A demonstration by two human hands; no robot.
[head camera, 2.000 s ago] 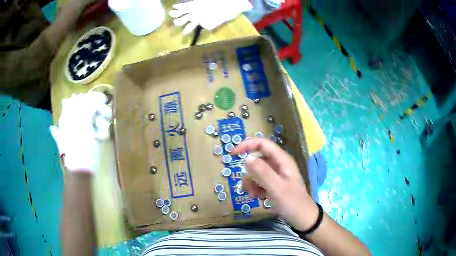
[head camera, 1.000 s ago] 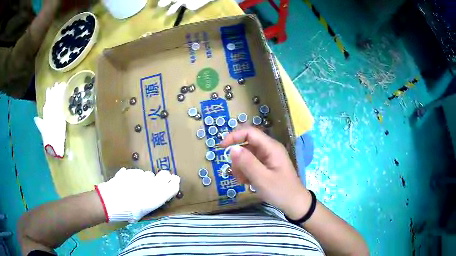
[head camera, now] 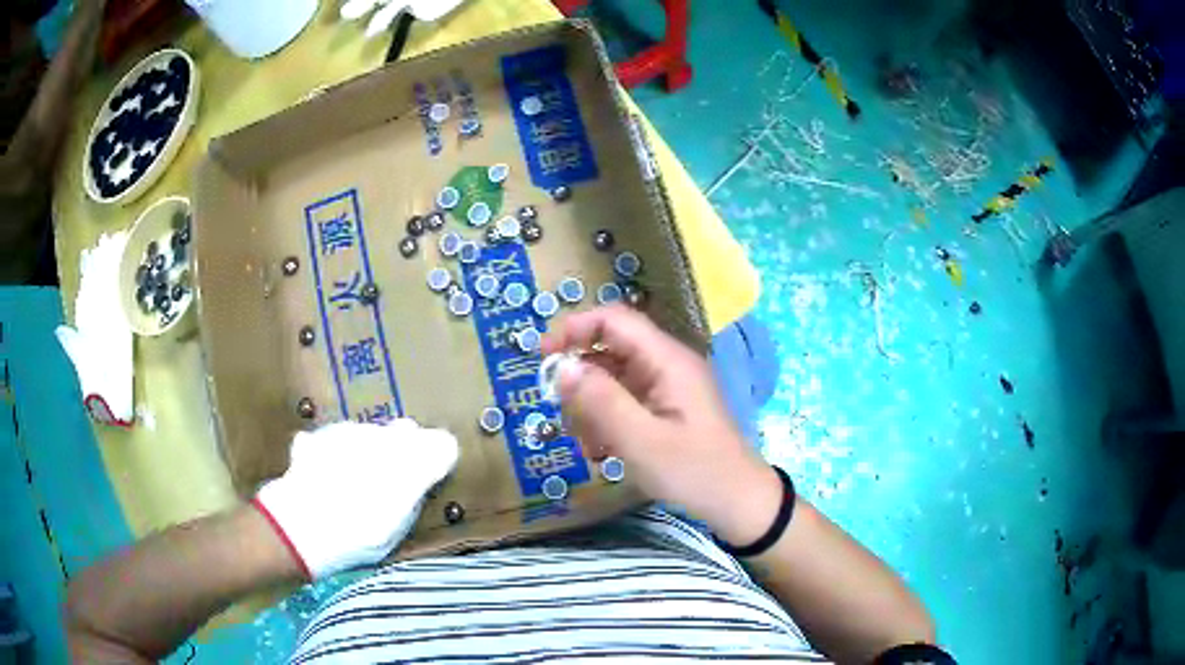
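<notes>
A shallow brown carton (head camera: 280, 390) with blue print sits on the table's near edge at my lap. Small round caps (head camera: 491, 418) lie loose in it, several pale with dark rims, others dark and shiny (head camera: 307, 335). Most pale ones are in the middle and right. My left hand (head camera: 361, 494), in a white glove with a red cuff edge, is curled over the carton's near left part; its fingertips and anything in them are hidden. My bare right hand (head camera: 637, 403) pinches a small pale ring-like piece (head camera: 559, 374) above the caps on the right.
A smaller cream bowl (head camera: 134, 234) with caps and a larger one (head camera: 191, 98) with black parts stand left. A spare glove (head camera: 98, 325) lies beside them. A white tub (head camera: 267, 20), dark thin tool (head camera: 399, 39) and red stool (head camera: 665, 65) are beyond. Another person's arm shows upper left.
My left hand has moved from beside the small bowl into the carton's near left. Several pale caps now lie around the green mark. My right hand keeps its pinch. The view has shifted.
</notes>
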